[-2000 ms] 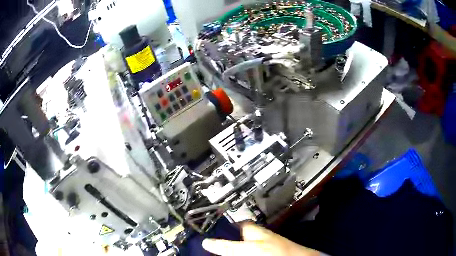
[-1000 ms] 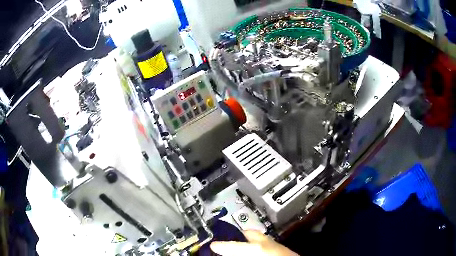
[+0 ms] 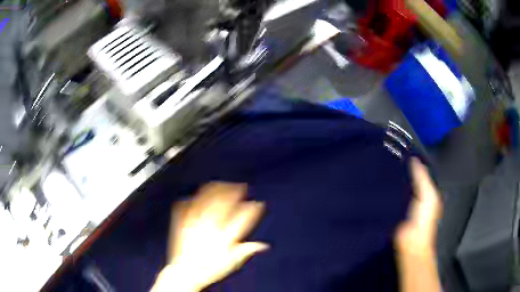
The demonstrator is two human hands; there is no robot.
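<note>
A dark navy garment (image 3: 319,188) is spread wide across the middle, in front of the machine table's edge. Small pale streaks, too blurred to identify, show near its upper right edge. My left hand (image 3: 214,236) is over the left part of the cloth, blurred, with thumb and fingers apart and nothing seen in it. My right hand (image 3: 421,217) is at the garment's right edge, with the edge between its thumb and fingers. The fingertips are partly hidden or blurred.
The off-white slotted cover (image 3: 134,57) and blurred metal machine parts stand at upper left. The brown table edge (image 3: 108,222) runs diagonally beside the cloth. A blue container (image 3: 419,97) and a red object (image 3: 385,34) are at upper right.
The view has swung right and down, away from the clamp and bowl feeder. Both hands now show over the spread garment; before, only one hand showed, at the clamp.
</note>
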